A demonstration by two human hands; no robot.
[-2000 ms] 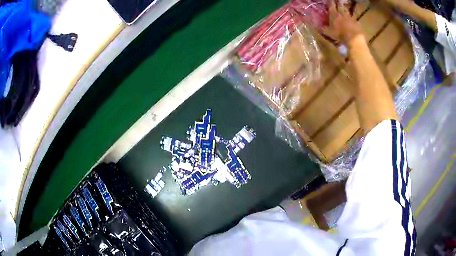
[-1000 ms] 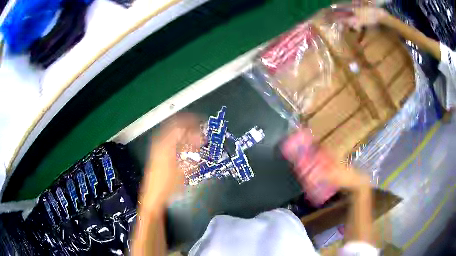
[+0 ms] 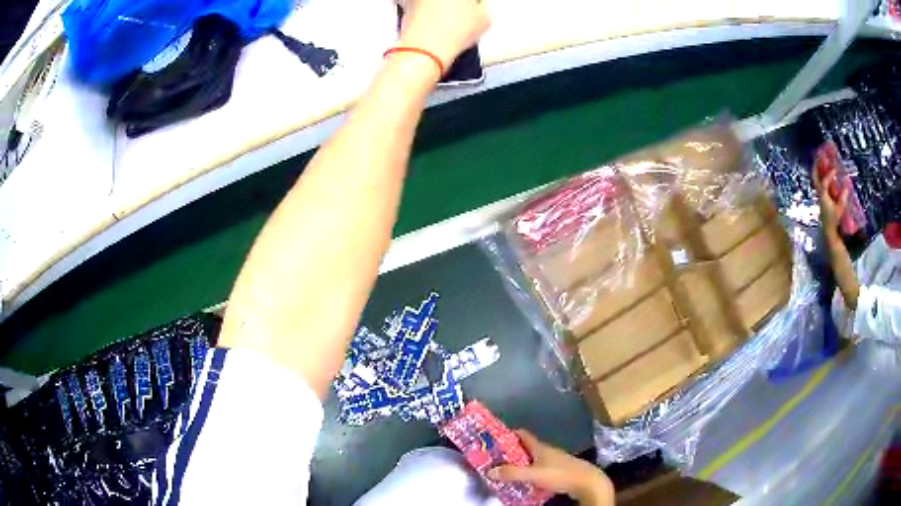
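Note:
My right hand (image 3: 543, 464) holds a pink-red bag pack (image 3: 489, 445) low in the middle, over the near edge of the board heap. My left hand (image 3: 447, 28), with a red band at the wrist, is at the top edge on the white shelf, beside a dark flat object (image 3: 462, 67); its fingers are partly cut off and its grip is unclear. A loose heap of blue and white circuit boards (image 3: 395, 368) lies on the dark green bench. A glossy black tray (image 3: 99, 450) with blue-white boards in a row of pockets is at the left, partly behind my left sleeve.
A divided brown carton (image 3: 642, 361) in clear plastic film stands at right, pink-red packs (image 3: 568, 212) in its far left corner. Beyond it, another person's hand (image 3: 835, 203) holds a pink-red pack near boards and black trays. A blue bag (image 3: 163, 40) and black plug (image 3: 311, 51) lie on the shelf.
My left hand has moved from the board heap up to the shelf. My right hand has moved left with the pink-red pack, from beside the carton to the heap. The view has shifted.

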